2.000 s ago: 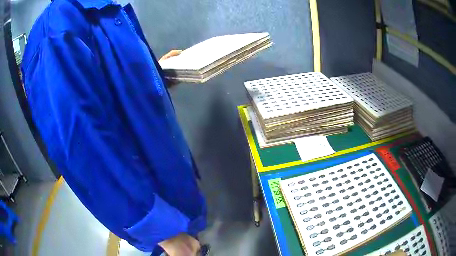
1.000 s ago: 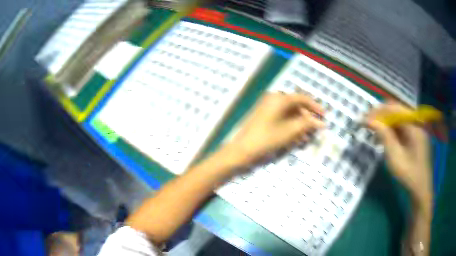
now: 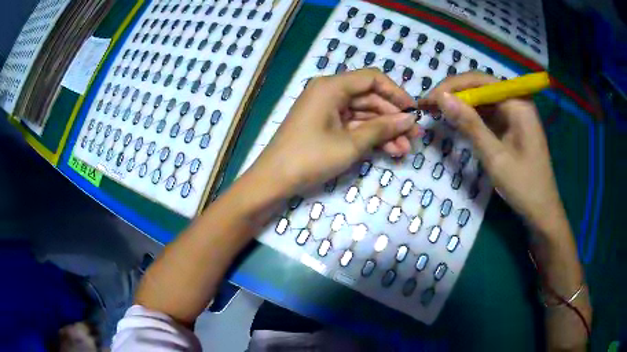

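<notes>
My left hand [image 3: 344,127] is over the middle of the white loading board [image 3: 412,306] and pinches a small dark workpiece [image 3: 412,110] between thumb and fingers. My right hand [image 3: 495,124] holds a yellow-handled tool [image 3: 507,89] like a pen, its tip meeting the left fingertips at the workpiece. The exact contact is too small to tell. The board carries rows of small elongated octagonal pieces in end-to-end pairs; some shine white, others look grey-black. Both hands hide part of the board's middle.
A second loaded board [image 3: 185,89] with a brown edge lies to the left, near a green label [image 3: 85,171]. A board stack [image 3: 58,62] and white paper slip [image 3: 86,65] are far left. Another board [image 3: 505,27] lies beyond the red tape. Part of a person in blue shows lower left.
The view was on a person in blue carrying boards, then swung to the table. The boards now appear closer and sharper. My hands have come together, and the yellow tool has moved in toward my left fingers.
</notes>
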